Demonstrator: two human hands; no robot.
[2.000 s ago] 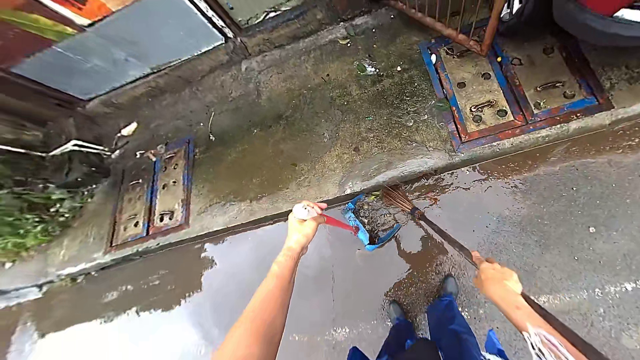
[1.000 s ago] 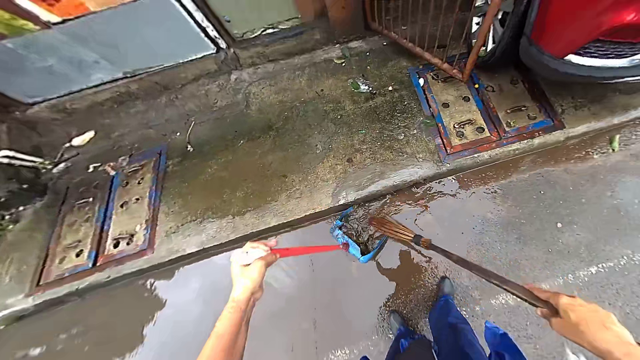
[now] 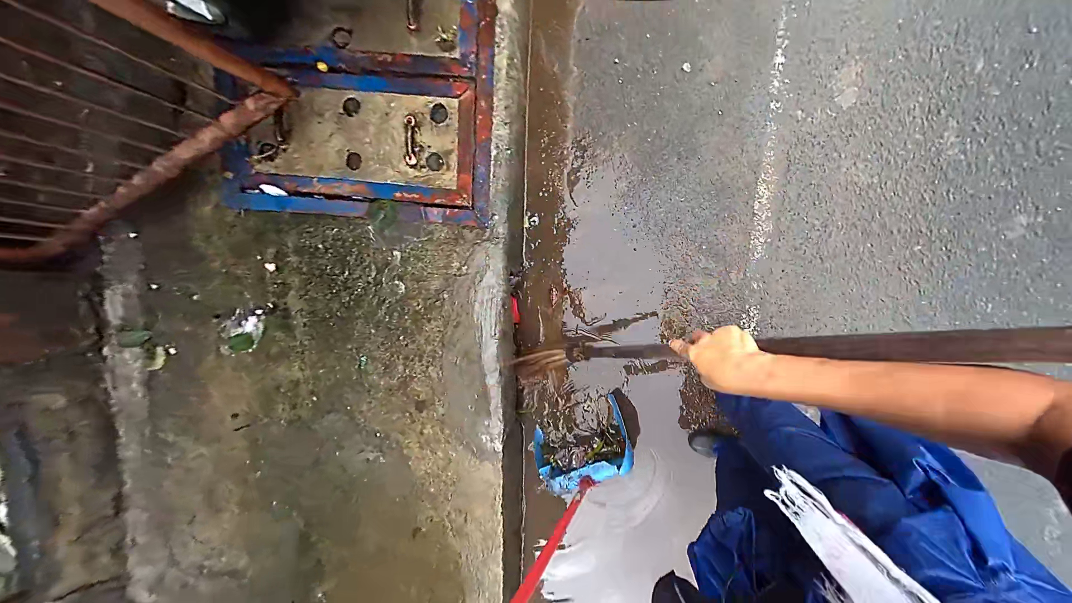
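My right hand (image 3: 722, 358) is closed around the dark wooden handle of a stick broom (image 3: 624, 351). The broom's bristles (image 3: 543, 360) lie in brown water against the curb. Just beside them in the puddle sits a blue dustpan (image 3: 586, 477) holding wet leaves and muck (image 3: 590, 448). A red handle (image 3: 553, 544) runs from the dustpan to the bottom edge of the view. My left hand is outside the frame, so its hold on that handle is hidden.
The concrete curb (image 3: 494, 352) borders the flooded gutter. Drain covers in blue and rusty frames (image 3: 377, 138) and a rusty metal gate (image 3: 176, 167) are at upper left. A small red scrap (image 3: 515, 310) is at the curb. My blue-clad legs (image 3: 854, 477) and a shoe (image 3: 705, 441) stand at lower right.
The view has turned strongly. The broom's bristles, beside the dustpan's opening a second ago, are now against the curb. My left hand, earlier on the red handle, has left the view.
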